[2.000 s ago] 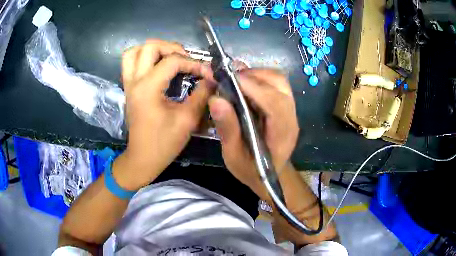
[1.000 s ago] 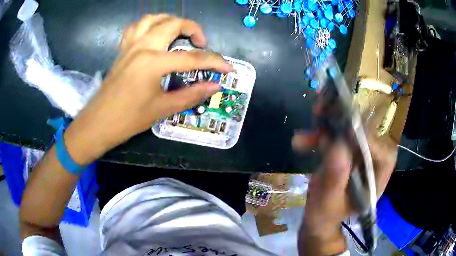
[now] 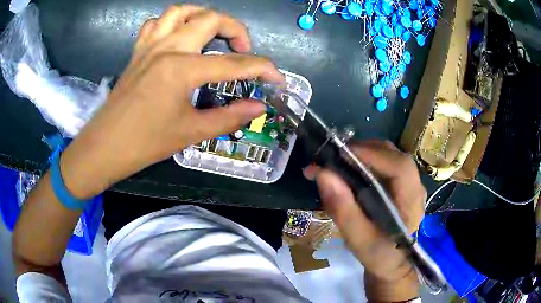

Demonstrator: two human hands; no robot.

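A white square socket housing (image 3: 237, 168) lies open side up on the black bench. The green circuit board (image 3: 270, 131) inside has a yellow part and metal contact strips. My left hand (image 3: 178, 89) reaches over the housing, its thumb and index fingertips close together at the board's upper part; whether they pinch a part cannot be told. My right hand (image 3: 379, 195) holds the soldering iron (image 3: 350, 171), with the pale tube along it. Its tip points into the housing beside my left fingertips; exact contact is unclear.
Blue disc components (image 3: 385, 35) lie in a pile at the back right. A cardboard tray (image 3: 424, 89) with cream handles (image 3: 460, 155) stands to the right. A clear plastic bag (image 3: 41, 89) lies on the left. Blue bins (image 3: 89, 228) and a cardboard piece (image 3: 305, 251) are below the bench.
My right hand first moved away right with the iron, uncovering the housing, and is now back with the tip over the board. My left hand has stayed over the housing since one second ago.
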